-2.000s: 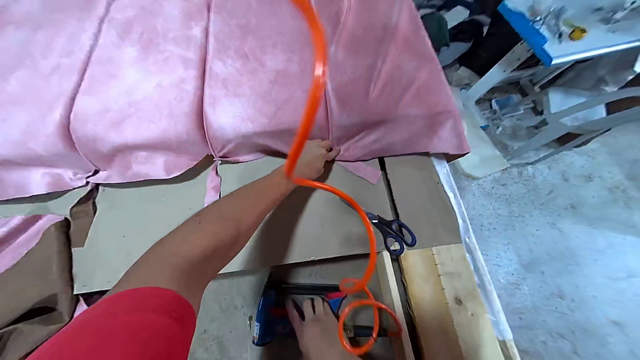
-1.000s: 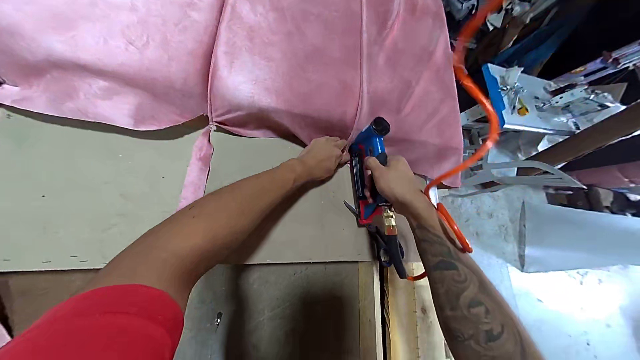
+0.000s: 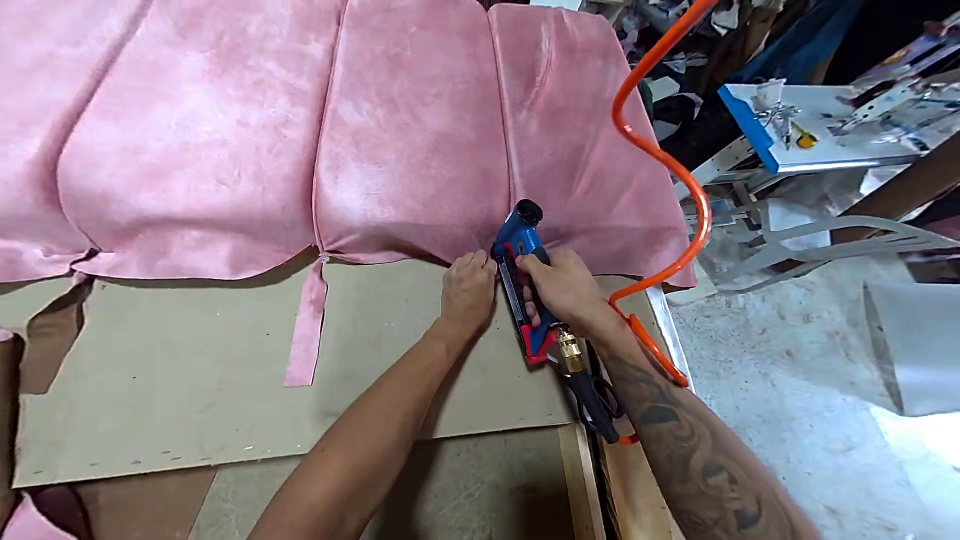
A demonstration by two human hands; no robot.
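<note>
My right hand [image 3: 559, 289] grips a blue and red pneumatic staple gun [image 3: 521, 244], its nose at the lower edge of the pink velvet-like upholstery [image 3: 412, 150]. Close on its left, my left hand [image 3: 470, 289] presses that edge against the grey-beige board [image 3: 390, 345]; the fingertips are partly hidden. A brass fitting [image 3: 570, 349] joins the gun to its air line. Scissors [image 3: 609, 397] lie partly hidden under the black hose end. A narrow pink strip [image 3: 307, 330] hangs from a seam onto the board.
An orange coiled air hose [image 3: 701, 202] loops down at my right. Wooden frame rails [image 3: 577, 472] run below the board. On the right stand a blue-edged white table [image 3: 817, 127] bearing small tools and a pale curved chair frame [image 3: 847, 232]. Brown fabric [image 3: 56, 337] lies at left.
Two seconds ago my right hand was on the staple gun in the frame opening below the board; the gun is now up at the pink edge. My left hand stays at that edge.
</note>
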